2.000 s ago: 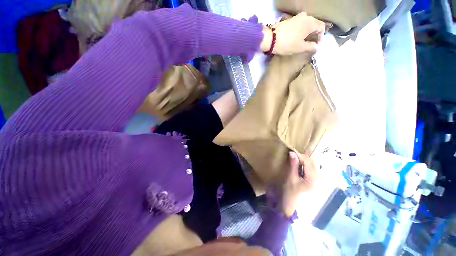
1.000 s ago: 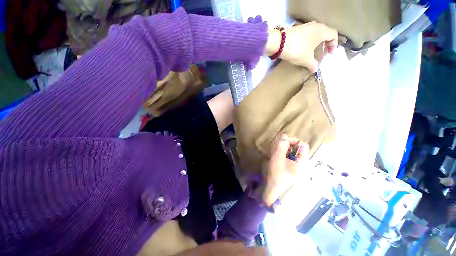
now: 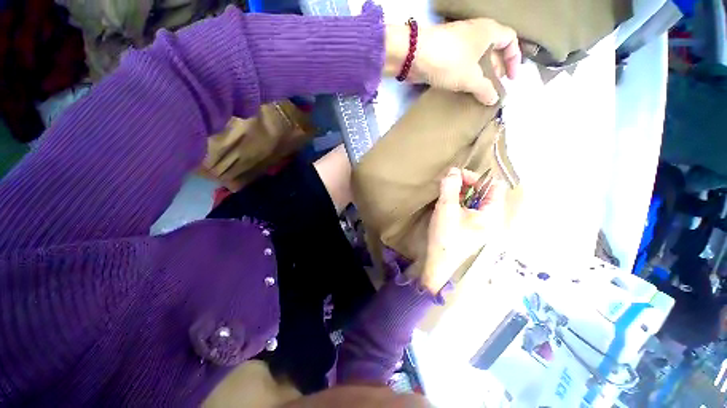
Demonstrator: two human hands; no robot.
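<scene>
The khaki-brown garment panel hangs over the white table's near edge. A pale zipper runs along the raised pocket edge, short of the bright table. My left hand, with a red bead bracelet, pinches the cloth at its upper end, near the zipper's top. My right hand lies over the lower part of the cloth and holds small thread snips between its fingers, blades pointing up towards the zipper. Whether its fingertips also grip the cloth is unclear in the glare.
The white sewing machine with blue stripes stands at the lower right, a dark flat box beside it. More brown cloth lies on the table at the top. Khaki pieces sit low beyond the ruler-marked edge.
My right hand has moved up along the cloth towards the zipper, and the snips show more clearly. The panel is folded over more near the zipper. My left hand keeps its hold.
</scene>
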